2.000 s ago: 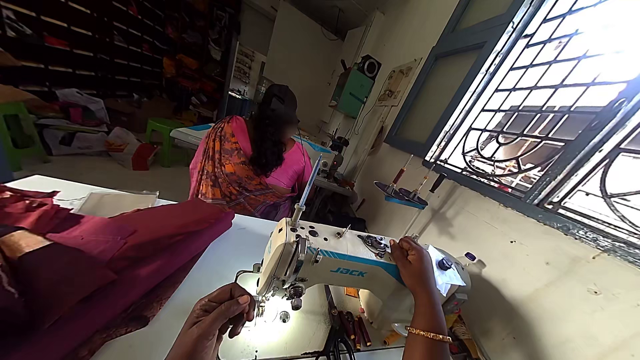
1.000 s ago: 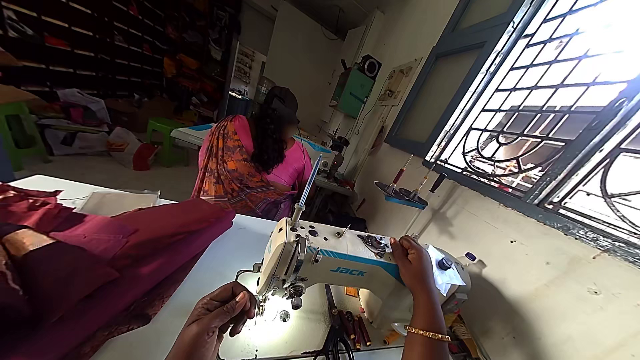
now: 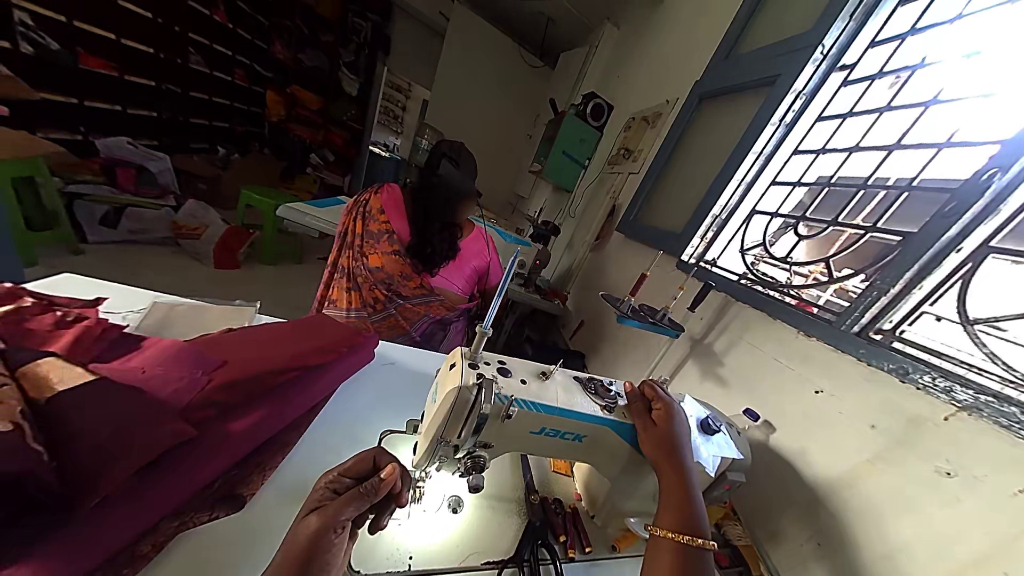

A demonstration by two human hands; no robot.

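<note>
A white and blue Jack sewing machine point(image 3: 560, 424) stands on the white table, its lamp lighting the needle area. Close to the needle and presser foot, on their left, is my left hand point(image 3: 352, 504), fingertips pinched together; whether a thread is between them cannot be made out. My right hand point(image 3: 660, 424), with a gold bangle at the wrist, rests on top of the machine arm beside the bobbin winder point(image 3: 602, 392). Black-handled scissors point(image 3: 532, 520) lie under the arm near several dark thread spools point(image 3: 568, 524). Maroon fabric point(image 3: 264, 360) is heaped on the table at the left.
A person point(image 3: 400, 256) sits at another machine beyond the table. A thread stand point(image 3: 644, 312) rises behind the machine, near the wall and barred window point(image 3: 880, 184). A flat beige piece point(image 3: 192, 318) lies by the fabric. Green stools point(image 3: 268, 216) and bags stand on the floor.
</note>
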